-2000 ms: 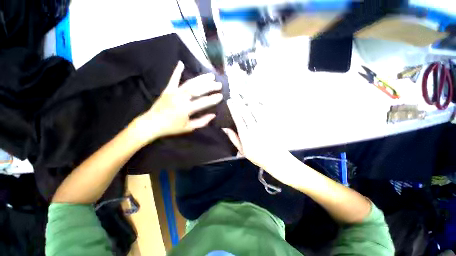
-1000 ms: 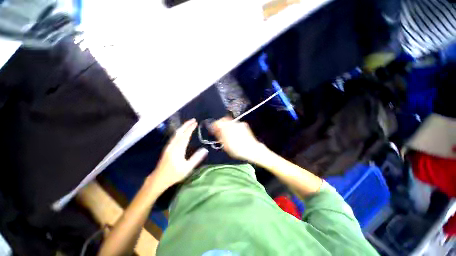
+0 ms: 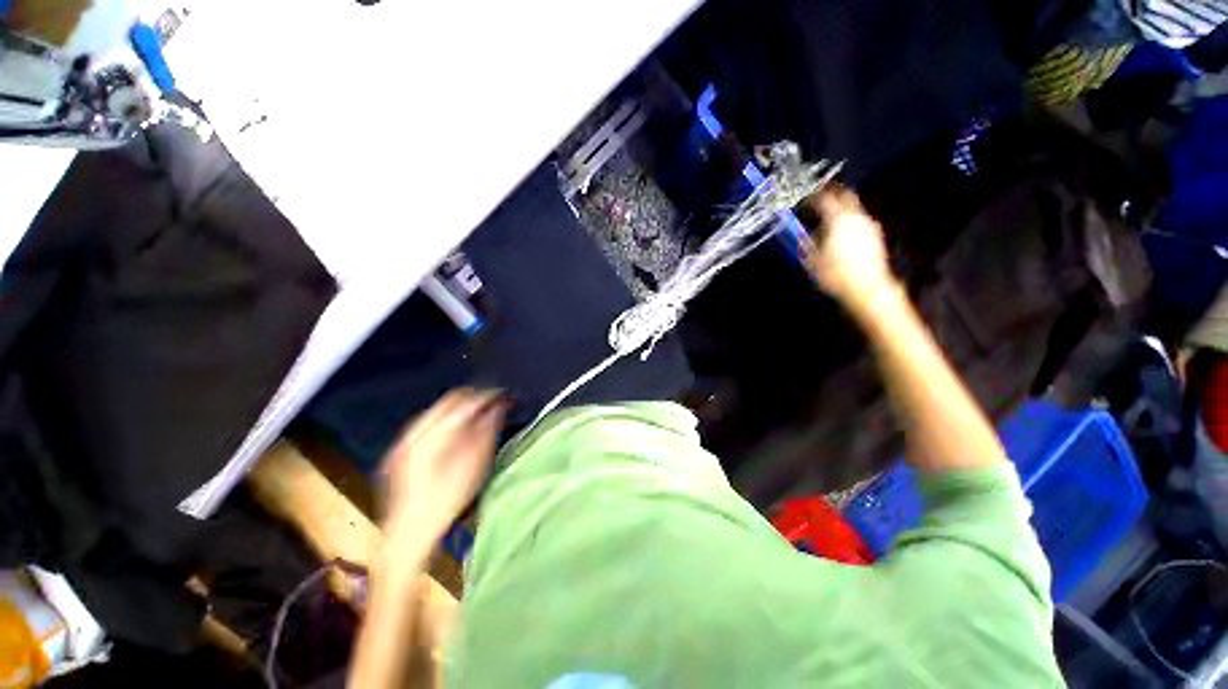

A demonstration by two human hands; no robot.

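A bundle of whitish cords (image 3: 687, 280) stretches from the blue bar towards my lap, frayed at its upper end and looped or knotted at its lower end. A single strand runs from it down to my waist, near my left hand. My left hand (image 3: 438, 451) is blurred at the left of my lap; whether it holds the strand cannot be told. My right hand (image 3: 846, 245) is blurred, just right of the bundle's frayed end; its grip is unclear. The dark garment fabric (image 3: 162, 310) lies on the table at the left and drapes over its edge.
The white table (image 3: 364, 135) has its edge running diagonally in front of me. Metal machine parts (image 3: 81, 101) show at the upper left. A blue bar (image 3: 754, 175) is below the table edge. A blue basket (image 3: 1071, 485) and a red item (image 3: 822, 528) are at the right.
My right hand has moved up and right, and my left hand slightly down and left. The cord bundle now lies in view between the blue bar and my lap, where one taut strand showed before.
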